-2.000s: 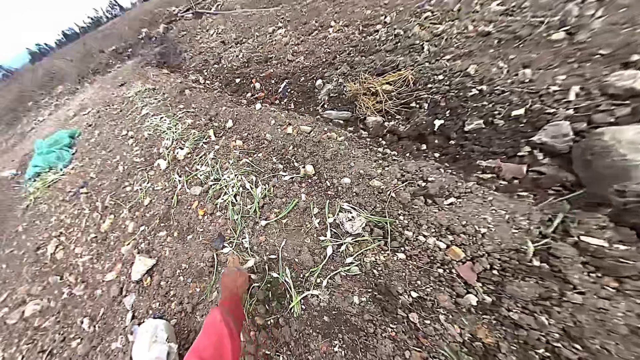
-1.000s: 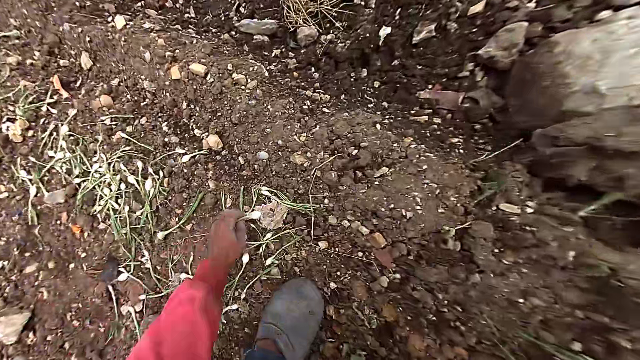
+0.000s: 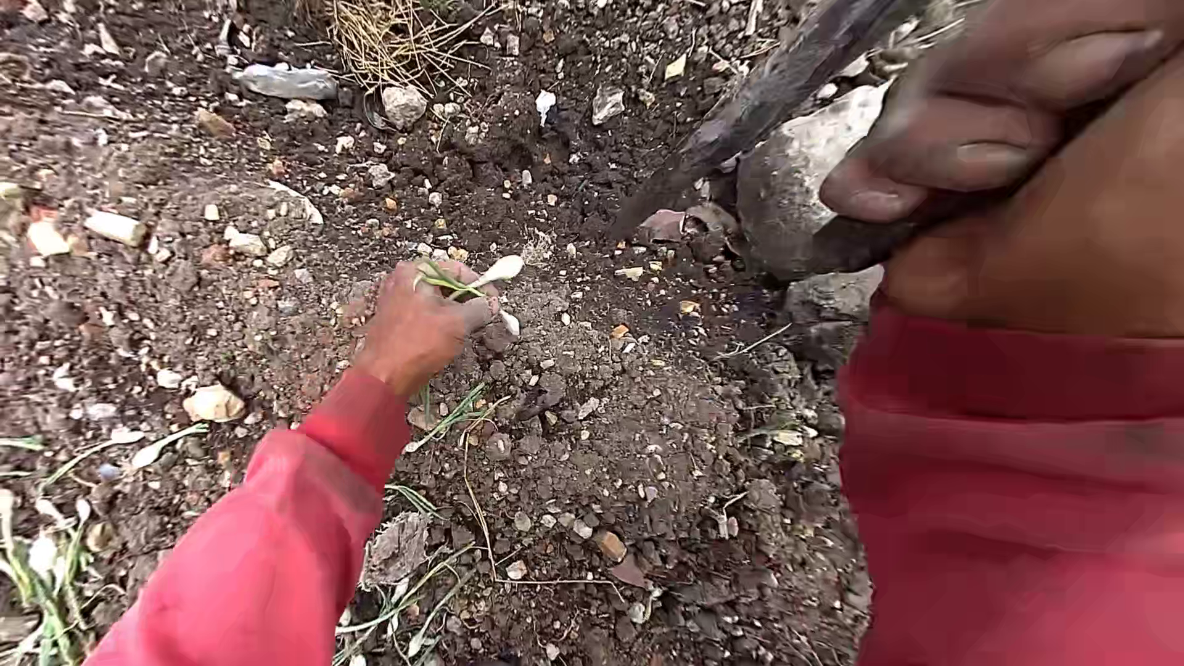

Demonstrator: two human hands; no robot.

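Observation:
My left hand [image 3: 421,319], in a red sleeve, grips a few small bulb plants with white bulbs [image 3: 499,270] and green stems, just above the stony soil. At the upper right, my right hand [image 3: 999,120] is closed around a dark stick-like handle [image 3: 777,92] that slants down to the left, its lower end at the soil near a large rock. More bulb plants lie loose on the ground at the lower left [image 3: 46,573], and others [image 3: 402,610] are below my left hand beside a crumpled brownish piece [image 3: 396,548].
A large grey rock [image 3: 805,176] stands behind the handle, with another stone [image 3: 832,305] below it. Dry straw [image 3: 398,37] lies at the top, near a long pale stone [image 3: 289,81]. Small stones dot the dark soil.
My left hand has moved away from the crumpled piece and now holds bulb plants. My right hand with the dark handle has come into view. The shoe seen a second ago is out of view.

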